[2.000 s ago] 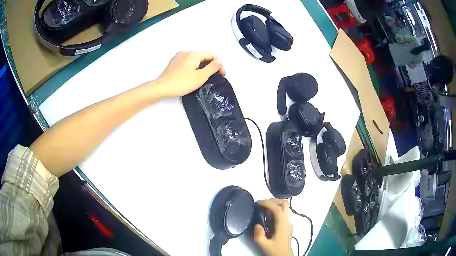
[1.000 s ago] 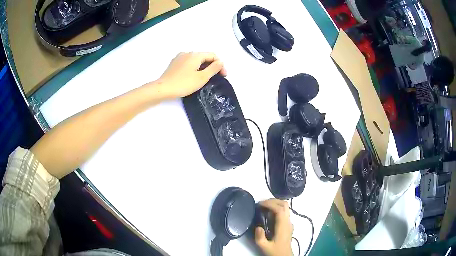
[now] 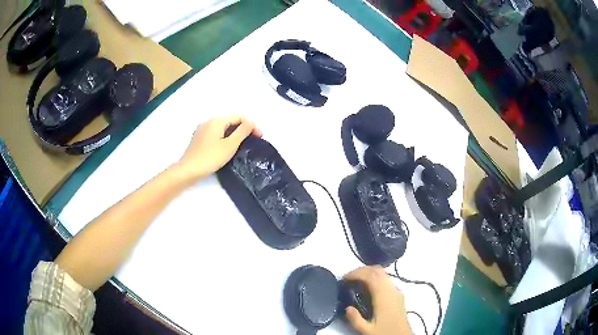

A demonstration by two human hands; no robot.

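A black oval base unit (image 3: 270, 196) with wrinkled clear film lies on the white sheet (image 3: 164, 262). My left hand (image 3: 219, 147) rests on its far end, fingers curled over the edge; what the fingertips touch is hidden. A second base unit (image 3: 374, 219) lies to the right, with a thin black cable (image 3: 333, 208) between them. My right hand (image 3: 380, 304) is at the bottom, fingers around one ear cup of black headphones; the other cup (image 3: 317, 296) faces up beside it. The headband is mostly cut off by the frame's lower edge.
Folded headphones (image 3: 305, 72) lie at the back, and more headphones (image 3: 436, 195) lie at the right. A cardboard sheet (image 3: 157, 62) at the left holds headphones and base units. Clustered bases (image 3: 501, 229) lie on cardboard at the right. A dark post (image 3: 547, 180) and white sheets stand beyond.
The camera view has shifted and turned, showing more of the left cardboard. Both hands keep about the same places on the base and the ear cup.
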